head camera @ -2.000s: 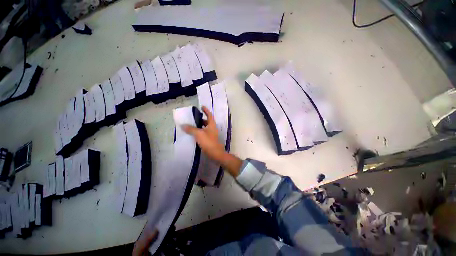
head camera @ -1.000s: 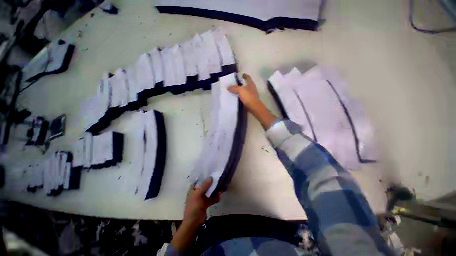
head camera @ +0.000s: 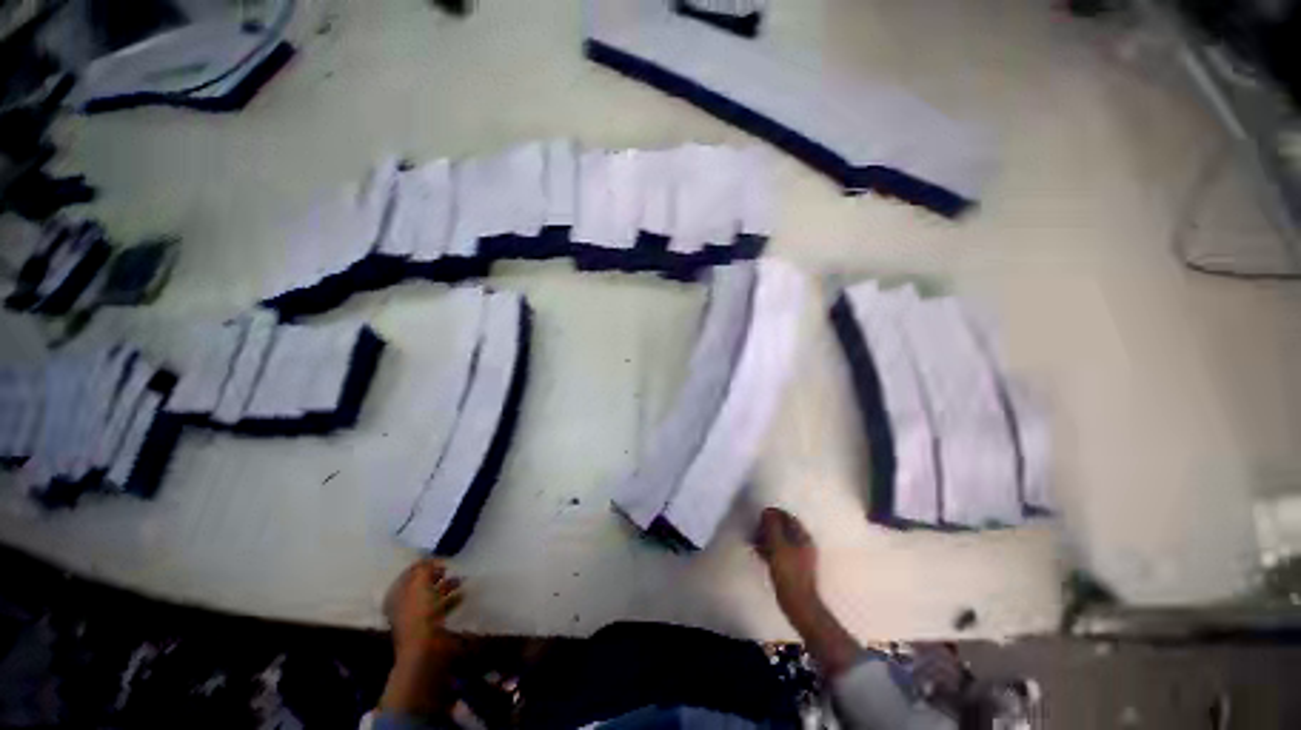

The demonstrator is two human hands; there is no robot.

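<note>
A pair of long curved cut bundles (head camera: 721, 407), white on top with dark sides, lies side by side in the middle of the table. Another curved pair (head camera: 478, 421) lies to its left, and a wider group (head camera: 942, 407) to its right. My left hand (head camera: 425, 596) is at the table's front edge, just below the left pair; it looks empty, and contact is unclear. My right hand (head camera: 788, 553) is just right of the middle pair's lower end, apart from it and empty. Both hands are blurred.
A row of small cut bundles (head camera: 599, 200) curves behind the long ones. More small bundles (head camera: 293, 374) lie at the left. A large panel bundle (head camera: 799, 107) is at the far side. Offcuts (head camera: 157, 677) show below the front edge.
My hands have let go of the curved bundles and moved apart, my left hand leftward and my right hand down towards the front edge. The view has shifted.
</note>
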